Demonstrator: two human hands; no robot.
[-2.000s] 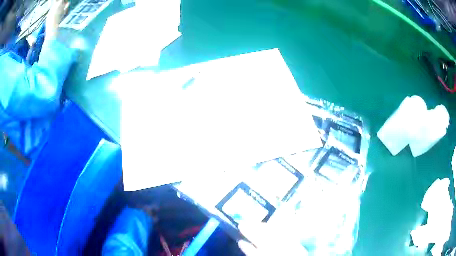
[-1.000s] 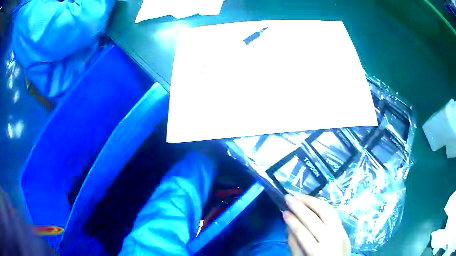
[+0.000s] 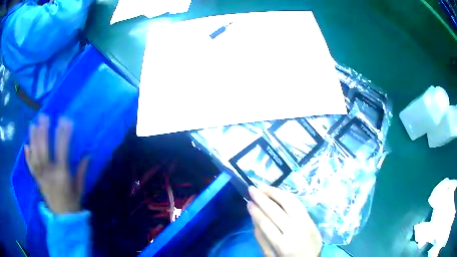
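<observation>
A clear plastic tray or bag (image 3: 346, 180) holds black-edged rectangular lens covers (image 3: 260, 163) on the bench. A large white paper sheet (image 3: 240, 75) covers its far part, with a small dark blue stick (image 3: 218, 32) on top. My right hand (image 3: 285, 221) is at the tray's near left edge, fingertips closed on it; the thumb is hidden. My left hand (image 3: 57, 165) is blurred, empty and spread, over the left wall of the deep blue bin (image 3: 107, 93). Red and pale leads (image 3: 168, 201) lie inside the bin.
Two white squat bottles (image 3: 426, 115) stand right of the tray, with a white ragged cloth (image 3: 438, 218) nearer. Another white sheet or cloth (image 3: 150, 7) lies at the far left. Another person's blue sleeve (image 3: 42, 45) is beyond the bin. The green bench (image 3: 371, 40) has a light green rail.
My left arm, reaching down into the bin a second ago, has moved left and the hand now shows, open. My right hand stays at the tray edge. The camera view has shifted.
</observation>
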